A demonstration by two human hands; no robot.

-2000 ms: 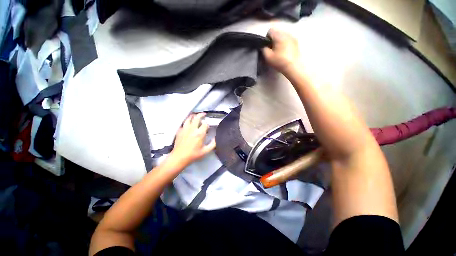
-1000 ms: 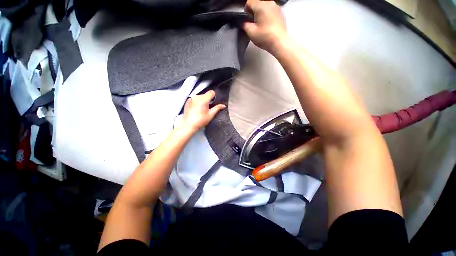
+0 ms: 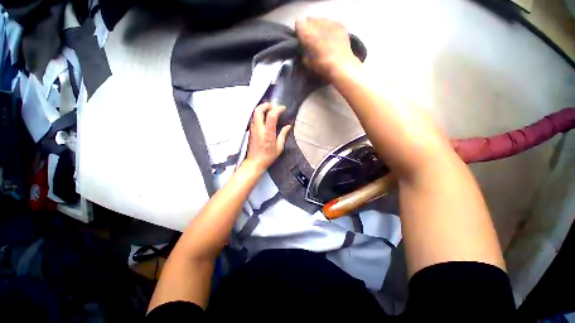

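The dark grey garment piece (image 3: 214, 60) lies on the pressing table, with its pale inside (image 3: 220, 117) showing below the dark panel. My right hand (image 3: 323, 45) holds a bunched part of the dark cloth at the far edge. My left hand (image 3: 266, 135) lies on the garment beside the curved dark band (image 3: 287, 167), fingers slightly spread; whether it pinches cloth is hard to tell. The steam iron (image 3: 353, 173) stands on the near part of the garment, under my right forearm, with its wooden handle (image 3: 362, 197) pointing left. No hand is on it.
The iron's red-wrapped hose (image 3: 517, 145) runs off to the right over the pale table (image 3: 126, 151). A dark cloth heap (image 3: 189, 16) lies at the far edge. Mixed offcuts (image 3: 47, 94) hang at the left, with a red item (image 3: 39, 189) below.
The dark panel, spread flat a second ago, is now folded and bunched toward my right hand, which has moved slightly left and nearer. My left hand has shifted slightly right. The iron has barely moved.
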